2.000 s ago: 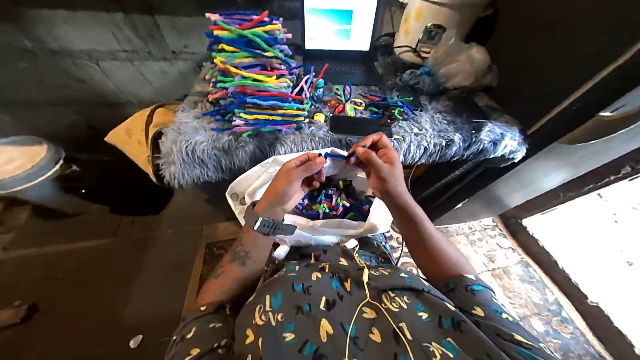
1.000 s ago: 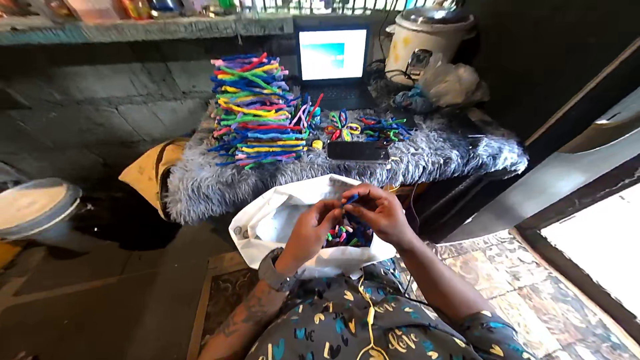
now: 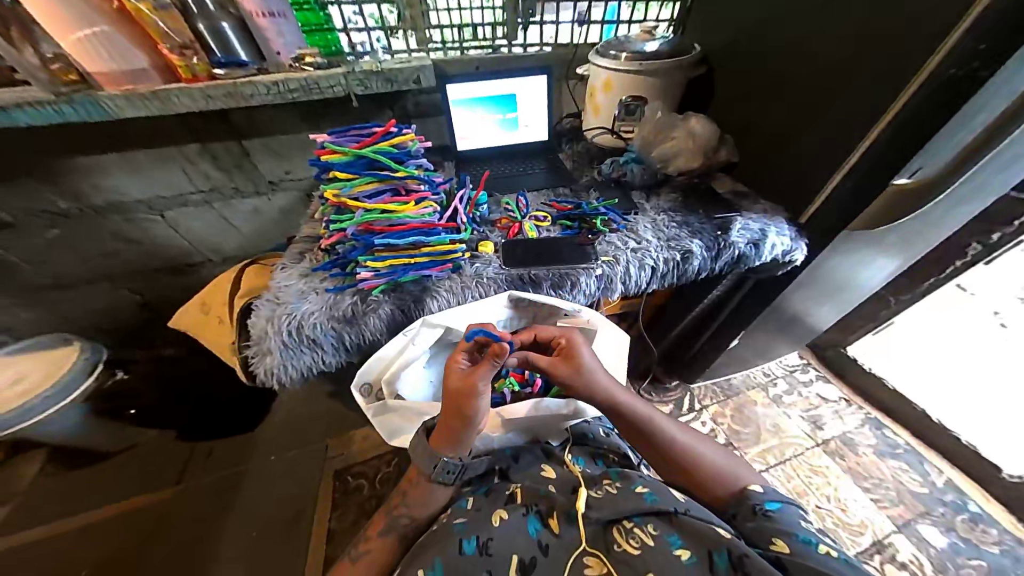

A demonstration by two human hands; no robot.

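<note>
A blue fuzzy pipe cleaner (image 3: 482,334) is bent into a curve between my hands. My left hand (image 3: 474,376) pinches it between thumb and fingers, and my right hand (image 3: 558,360) has its fingertips closed at its right end, against the left thumb. Both hands are over an open white sack (image 3: 416,364) on my lap, with short multicoloured pipe cleaner pieces (image 3: 516,386) inside. Beyond, on the table, lie a tall stack of long pipe cleaners (image 3: 388,208), a flower shape of looped pipe cleaners (image 3: 524,216) and a pile of mostly blue pieces (image 3: 588,216).
A grey furry cover (image 3: 320,320) lies over the table. On it are a black phone (image 3: 549,253), a small yellow item (image 3: 486,247), an open laptop (image 3: 504,120), a rice cooker (image 3: 632,88) and a plastic bag (image 3: 684,144). A lidded bucket (image 3: 48,384) stands at the left.
The view has tilted up, bringing the shelf and window grille into sight. Both hands stay close together over the sack, with the blue piece still between them; its curved end now shows above my left hand.
</note>
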